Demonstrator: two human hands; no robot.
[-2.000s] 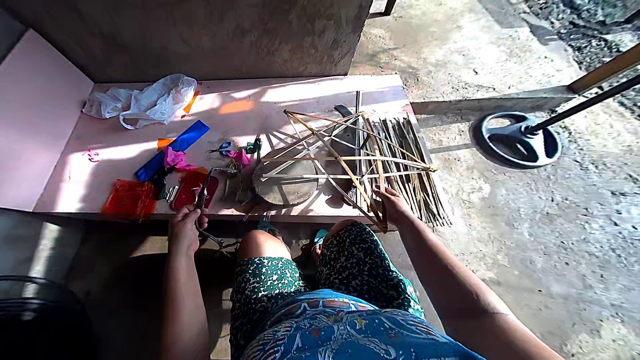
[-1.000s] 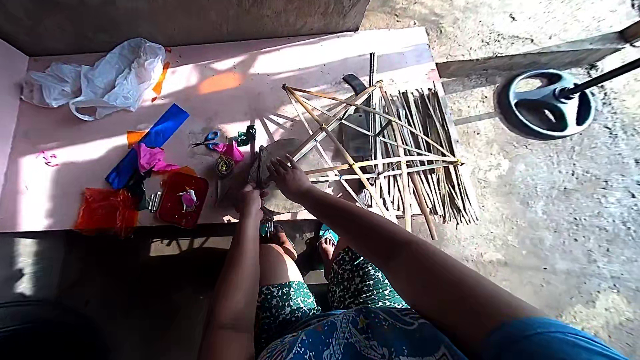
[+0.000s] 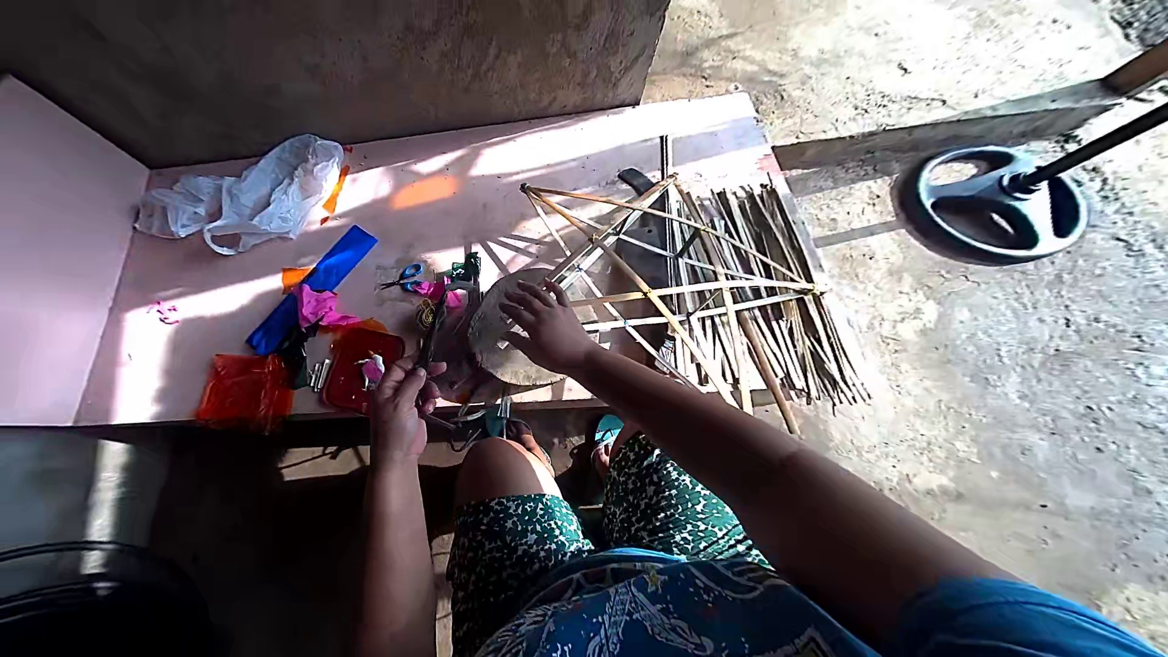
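My left hand (image 3: pixel 403 401) is closed around a dark, thin tool (image 3: pixel 431 338) whose kind I cannot tell, near the table's front edge. To its right, my right hand (image 3: pixel 547 328) is spread palm down over a round wooden block (image 3: pixel 511 360), with no object visible in it. A star-shaped frame of bamboo strips (image 3: pixel 648 292) lies beside that hand, partly on a row of thin sticks (image 3: pixel 785 310). Left of the block are blue-handled scissors (image 3: pixel 411 274), pink scraps and a red tray (image 3: pixel 351 388).
A white plastic bag (image 3: pixel 274 192) lies at the back left of the pink table (image 3: pixel 511 155). A blue sheet roll (image 3: pixel 315 287) and red-orange film (image 3: pixel 245 391) lie at the left. A round wheel-like base with a pole (image 3: pixel 999 205) stands right of the table.
My hands were together at the wooden block one second ago. Now they are apart: the left hand is further left with the dark tool, and the right is spread over the block.
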